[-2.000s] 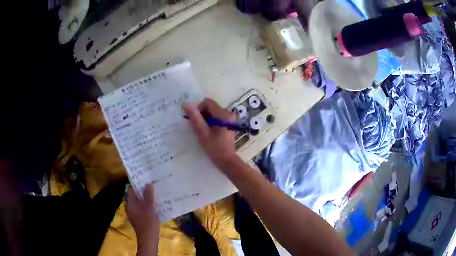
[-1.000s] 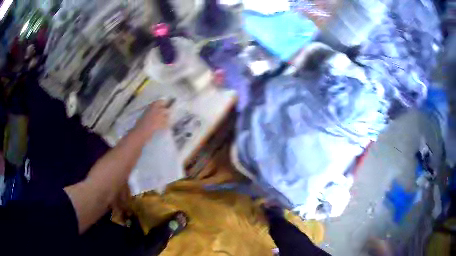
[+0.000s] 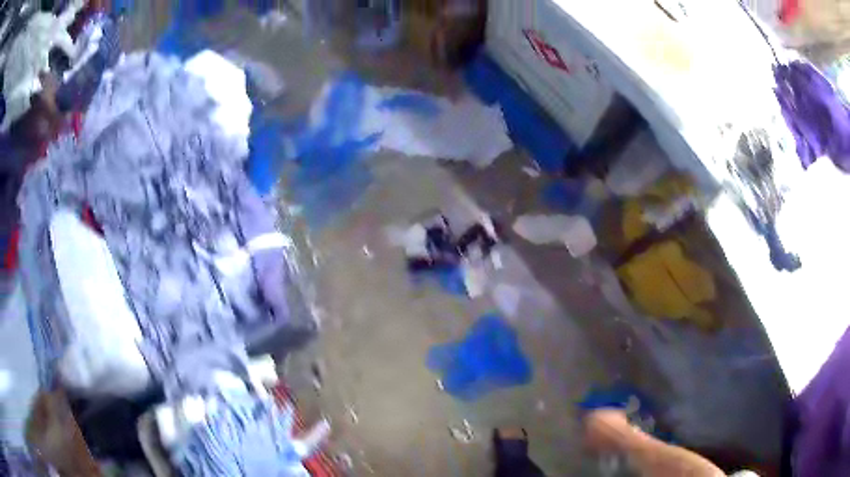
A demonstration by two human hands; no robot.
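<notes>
A long pile of light blue-grey garment pieces (image 3: 168, 177) lies at the left. A pale strip (image 3: 268, 241) lies across its right side. Light blue striped cloth (image 3: 228, 438) is at its lower end. My right hand (image 3: 610, 430) is low at the right, small and blurred, over the floor and apart from the pile. Its fingers cannot be made out, nor whether it holds anything. My left hand is not in view.
Blue scraps (image 3: 480, 357) and dark and white scraps (image 3: 452, 244) litter the grey floor (image 3: 373, 326). Yellow cloth (image 3: 666, 279) lies beside a bright white table (image 3: 820, 279) at the right, with purple cloth (image 3: 815, 112) on it. A white box (image 3: 559, 70) stands upper right.
The view has swung right, away from the sewing table to the floor. The record sheet, pen and bobbin tray are out of view. The garment pile now shows at the left.
</notes>
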